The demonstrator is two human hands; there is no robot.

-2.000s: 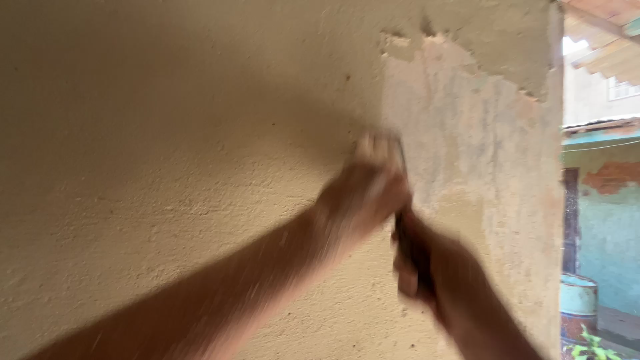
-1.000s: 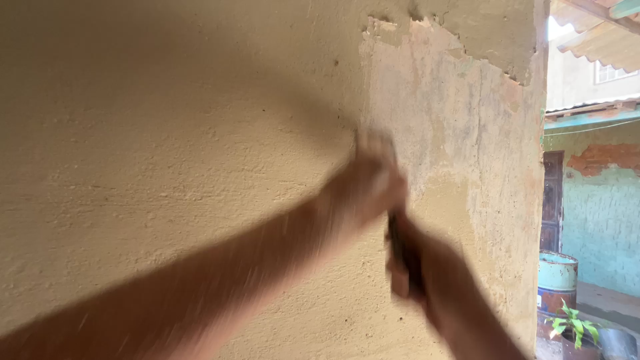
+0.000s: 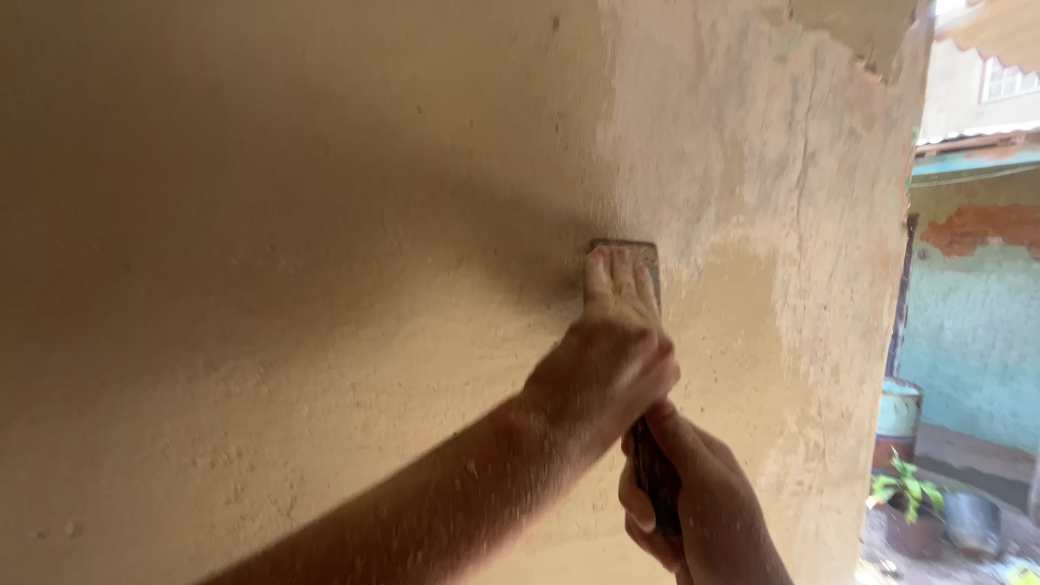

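Observation:
A flat metal scraper with a dark handle lies against a plastered wall, its square end pointing up, at the left border of a patch of scraped, paler wall. My right hand is closed around the dark handle below. Over the blade rests my left hand, fingers stretched toward the square end and pressing on it; its thumb side and the middle of the tool are hidden. Yellowish coating remains around the patch and below it.
The wall ends at a vertical edge on the right. Beyond it are a metal drum, a potted plant, a dark bucket and a turquoise wall with exposed reddish patches under a roof edge.
The hands and scraper, blurred earlier, show more sharply now. My left hand's fingers are plainly visible on the blade. The view has shifted somewhat.

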